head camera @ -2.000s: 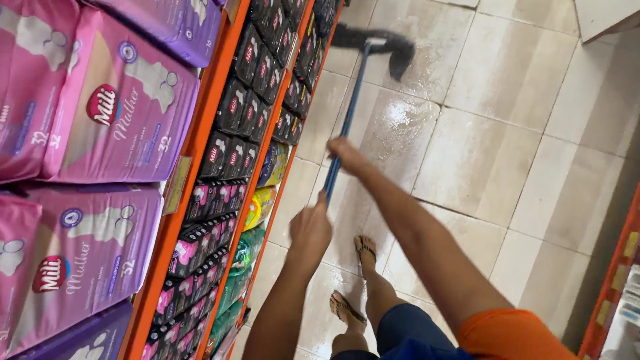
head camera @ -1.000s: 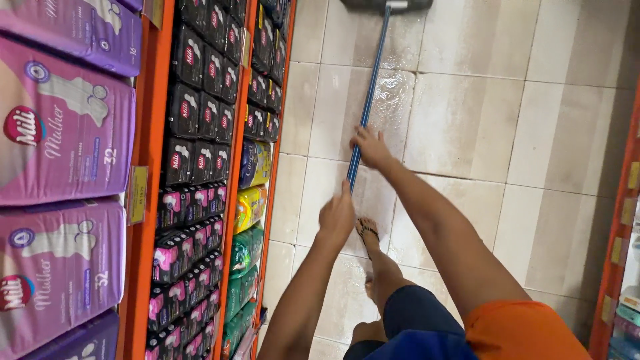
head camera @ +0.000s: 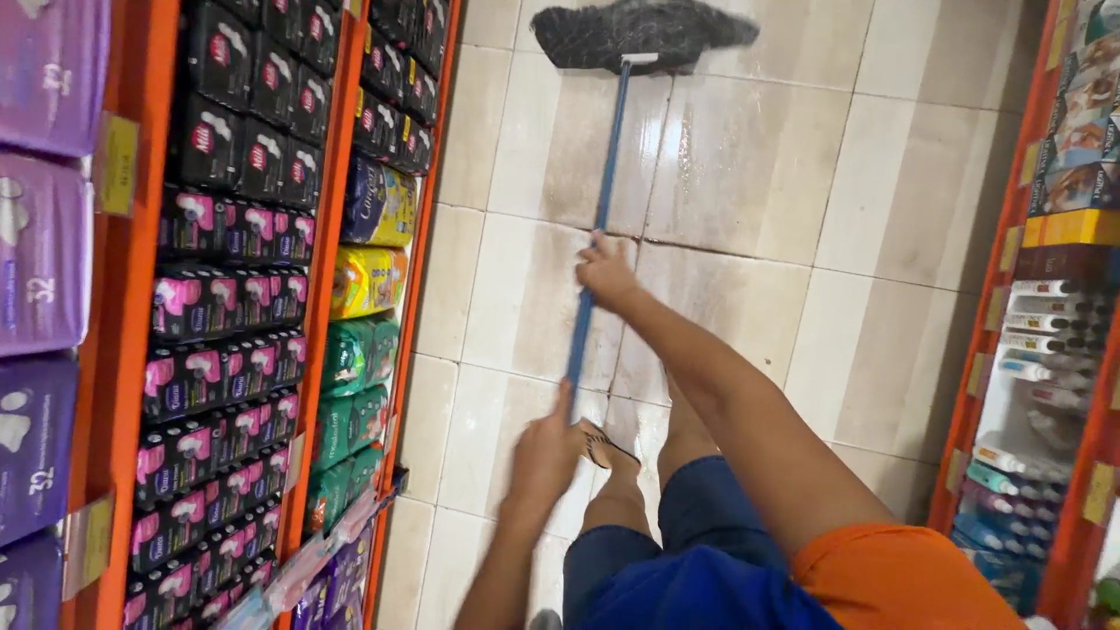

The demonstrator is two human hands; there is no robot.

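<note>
A mop with a dark, shaggy head [head camera: 630, 33] lies on the tiled floor [head camera: 735, 166] at the top of the head view. Its blue handle [head camera: 610, 166] runs down toward me from a pale clamp. Around the upper end of the handle is my left hand [head camera: 542, 464], at the bottom centre. My right hand [head camera: 608, 271] is on the handle farther along, nearer the mop head, its fingers partly spread around it. Wet, shiny patches show on the tiles below the mop head. A sandalled foot [head camera: 610, 444] stands beside my left hand.
Orange-edged shelves [head camera: 350, 175] with purple, black, yellow and green packs stand close on the left. Another orange-edged shelf [head camera: 997, 315] with boxes and small bottles borders the right side. Price tags line both. The tiled aisle runs between them.
The mop head, at the top edge a second ago, now shows more fully and spreads to both sides. Both hands have stayed on the handle. The view has shifted along the aisle.
</note>
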